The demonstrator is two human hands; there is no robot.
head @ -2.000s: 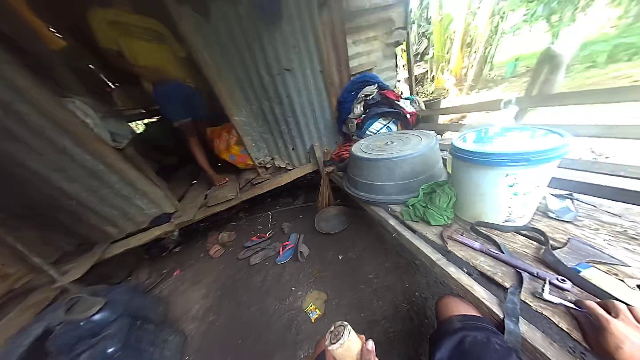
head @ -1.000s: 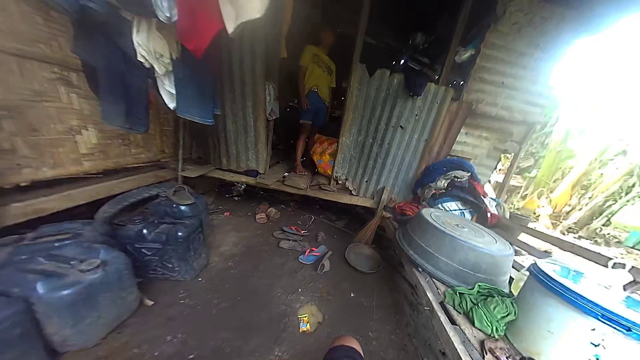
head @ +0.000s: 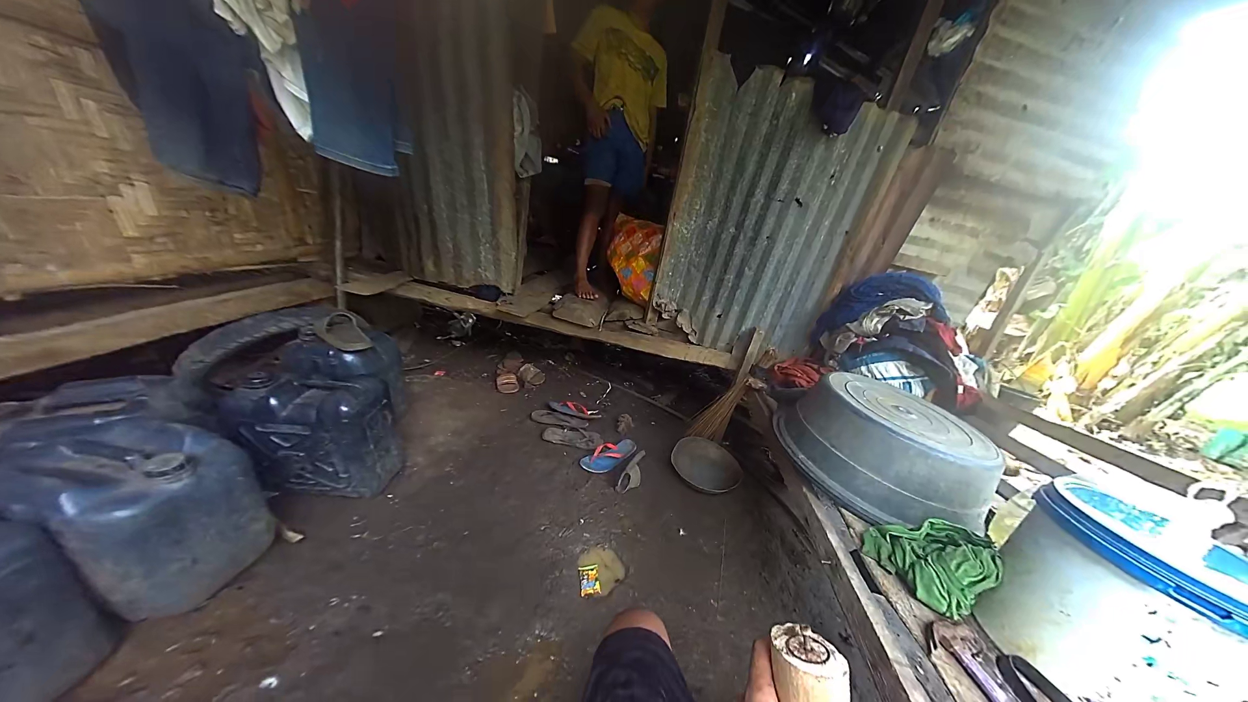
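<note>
At the bottom edge, right of the center, part of my left hand (head: pixel 761 673) shows against the side of a short, thick piece of light wood (head: pixel 810 663). The wood's round cut end faces up; most of the hand is below the frame. My right hand is out of view. A bare knee (head: pixel 639 624) in dark shorts is left of the wood. To the right, a crumpled green cloth (head: pixel 933 565) lies on the plank bench, beside a white bucket (head: pixel 1063 585) with a blue-rimmed lid. A purple handle or strap (head: pixel 975 668) shows partly below them.
Dark jerrycans (head: pixel 166 526) line the left side. Sandals (head: pixel 606 456), a shallow pan (head: pixel 706 465) and a broom (head: pixel 726 400) are on the dirt floor. An upturned grey basin (head: pixel 892 448) rests on the bench. A person (head: pixel 619 127) stands in the doorway beside corrugated metal sheets.
The view has swung left since two seconds ago. The person in the doorway was bent over then and now stands upright. My right hand, earlier on the bench, is out of view.
</note>
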